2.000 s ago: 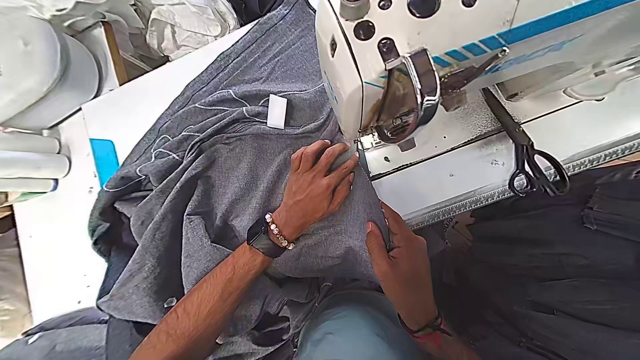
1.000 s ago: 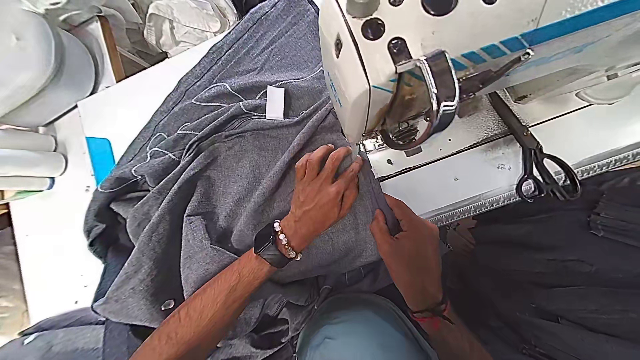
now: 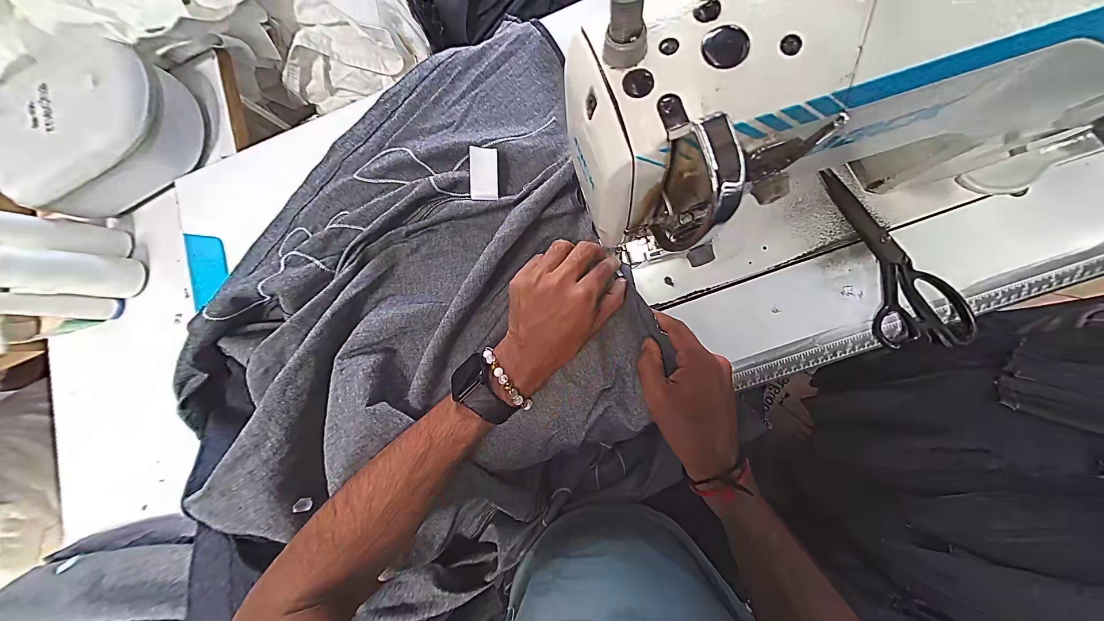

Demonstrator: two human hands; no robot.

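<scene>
Grey fabric [image 3: 448, 285] with a white tag [image 3: 484, 173] and loose pale threads is spread over the white table and hangs toward my lap. My left hand [image 3: 561, 306], with a dark watch and a beaded bracelet at the wrist, presses on the cloth, its fingertips close to the presser foot [image 3: 636, 251] of a white and blue sewing machine [image 3: 604, 147]. Nearer to me and to the right, my right hand [image 3: 690, 388] pinches the folded edge of the fabric between thumb and fingers. The needle itself is too small to make out.
Black-handled scissors [image 3: 910, 285] lie right of the machine's needle area, above a measuring tape [image 3: 811, 358] along the table's front edge. Dark cloth [image 3: 931, 457] is heaped at the lower right. White rolls [image 3: 69, 267] and a white container [image 3: 86, 121] stand at the left.
From two seconds to one second ago, my right hand shifted its grip on the fabric edge, its fingers curling in. My left hand stays on the cloth by the presser foot.
</scene>
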